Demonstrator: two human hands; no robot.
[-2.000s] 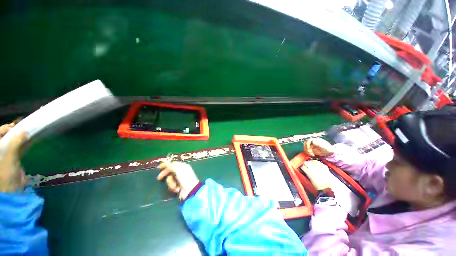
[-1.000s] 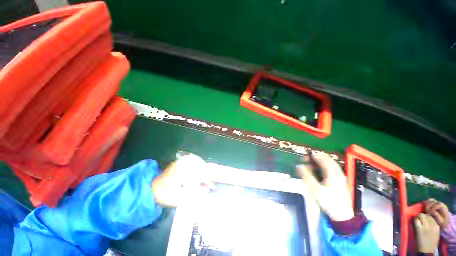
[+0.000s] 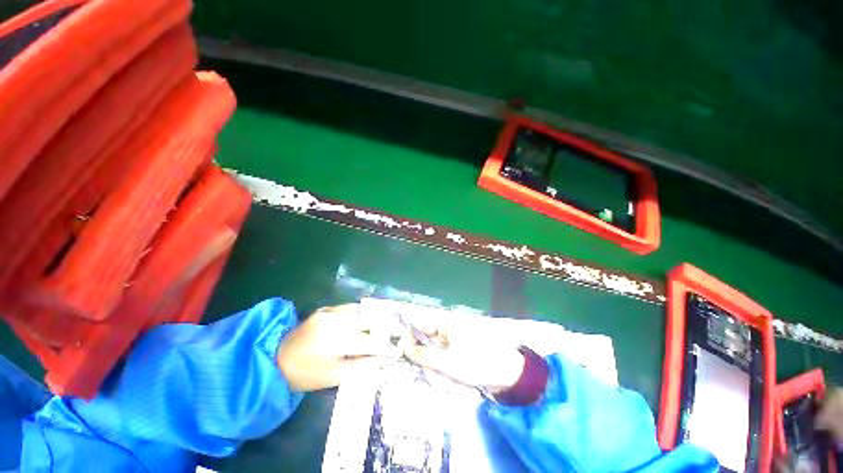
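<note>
A white foam tray point(image 3: 592, 346) with an open-backed tablet point(image 3: 402, 434) in it lies on the bench right in front of me, partly washed out by glare. My left hand point(image 3: 323, 347) and my right hand point(image 3: 476, 358) meet over the tablet's top edge, fingertips close together. A small dark and orange-brown bit shows at the fingertips, too blurred to name. Glare hides whether either hand grips it. My right forearm covers the right part of the tablet.
A leaning stack of red-orange foam trays point(image 3: 120, 175) stands at the left. A framed tablet point(image 3: 578, 185) lies on the green conveyor point(image 3: 370, 175). Another framed tablet point(image 3: 721, 388) lies on the bench at right, with a blurred hand point(image 3: 830, 420) beyond it at the right edge.
My right hand has moved from the tray's right side to meet my left hand at the tablet's top edge. The framed tablet on the conveyor sits farther right in view.
</note>
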